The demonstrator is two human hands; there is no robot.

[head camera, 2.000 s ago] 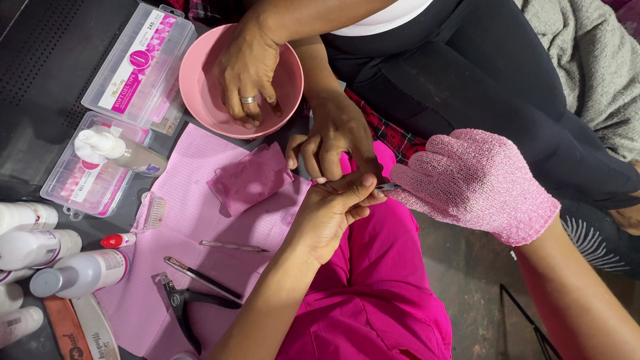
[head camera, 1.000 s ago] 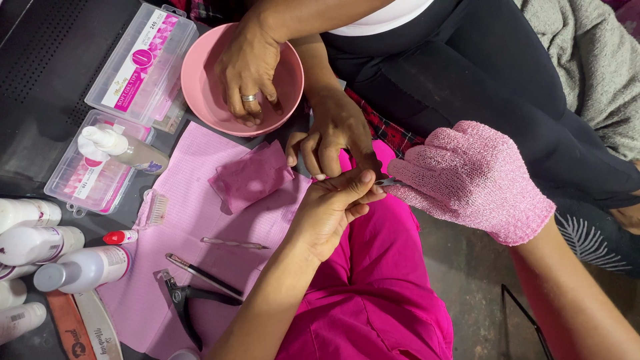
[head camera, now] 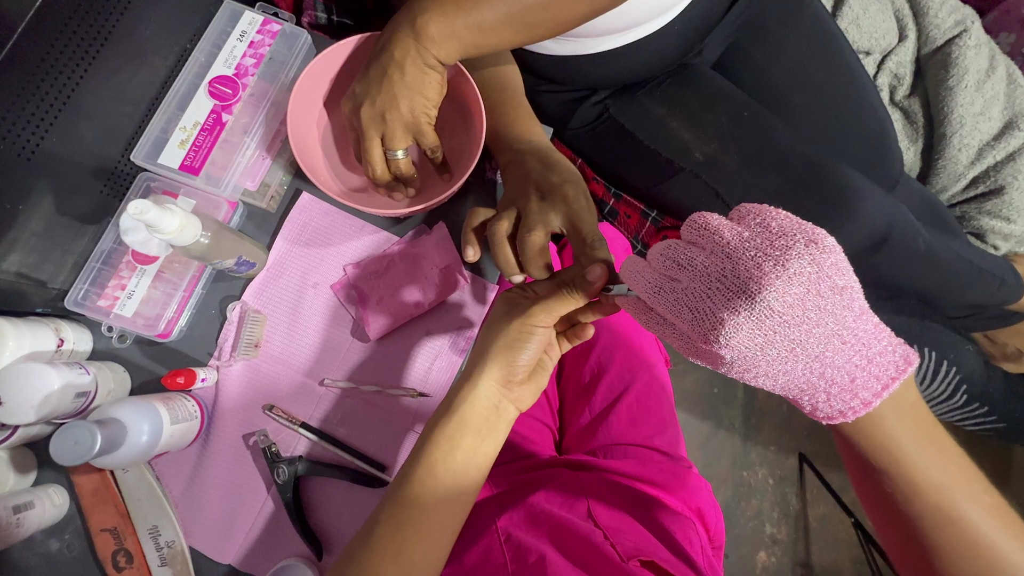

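My left hand (head camera: 538, 336), bare, grips a fingertip of the other person's hand (head camera: 552, 208) between thumb and fingers. My right hand (head camera: 760, 312) wears a pink textured exfoliating glove and holds a small metal tool (head camera: 618, 290), whose tip meets that fingertip; the rest of the tool is hidden in the glove. The other person's second hand (head camera: 396, 120), with a ring, rests in a pink bowl (head camera: 308, 120). A folded pink cloth (head camera: 404, 280) lies on a pink paper sheet (head camera: 308, 264), left of my left hand.
On the sheet lie a nail tip cutter (head camera: 292, 480), a black-handled tool (head camera: 324, 440), a thin twisted stick (head camera: 372, 388) and a small brush (head camera: 248, 334). Plastic boxes of gel tips (head camera: 216, 88), a pump bottle (head camera: 196, 236), several white bottles (head camera: 132, 432) and nail files (head camera: 112, 520) stand or lie at left.
My gloved right hand has shifted slightly at the held fingertip. The other hands and the items at left stay where they were.
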